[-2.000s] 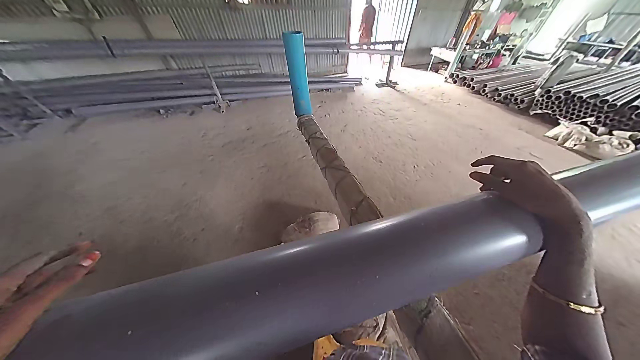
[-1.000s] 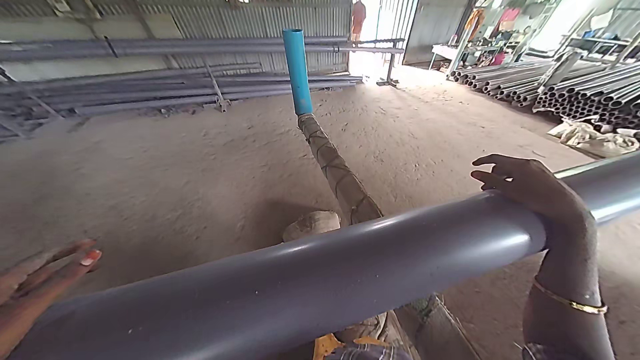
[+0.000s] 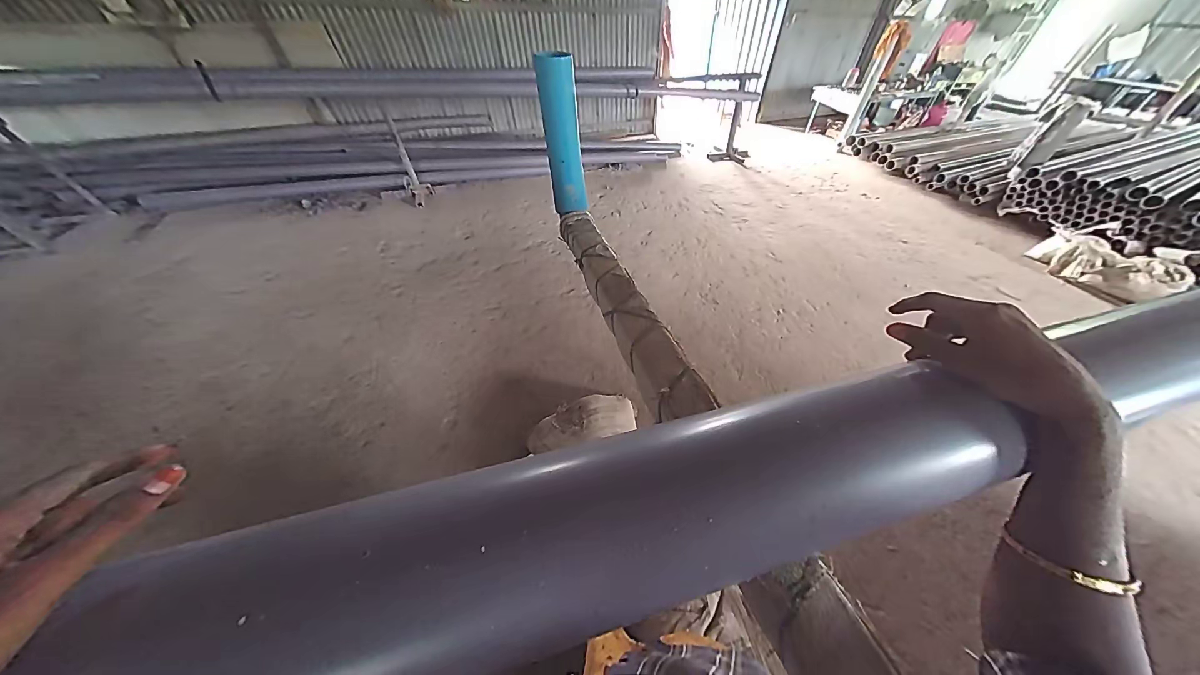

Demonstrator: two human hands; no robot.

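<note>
A thick dark grey plastic pipe [image 3: 562,506] crosses the view from lower left to right. My right hand [image 3: 1003,356] rests over its top at the right, palm and wrist against it, fingers loosely bent past the far side; a gold-coloured bracelet [image 3: 1078,572] circles that forearm. At the left edge my left hand [image 3: 84,516] lies at the pipe, fingers extended and partly apart; how far it touches is unclear. Beneath the pipe runs a support beam wrapped in cloth and cord [image 3: 637,319], with an upright blue pipe [image 3: 561,131] at its far end.
Grey pipes [image 3: 422,84] lie on a rack along the corrugated wall, with more pipes below. Stacked pipes [image 3: 1097,169] and a pale sack [image 3: 1116,267] are at the right. A cloth-covered lump [image 3: 586,422] sits beside the beam. A metal stand [image 3: 733,131] is near the bright doorway.
The person seen in the doorway earlier is now mostly out of sight. Both of my hands and the pipe have stayed nearly where they were.
</note>
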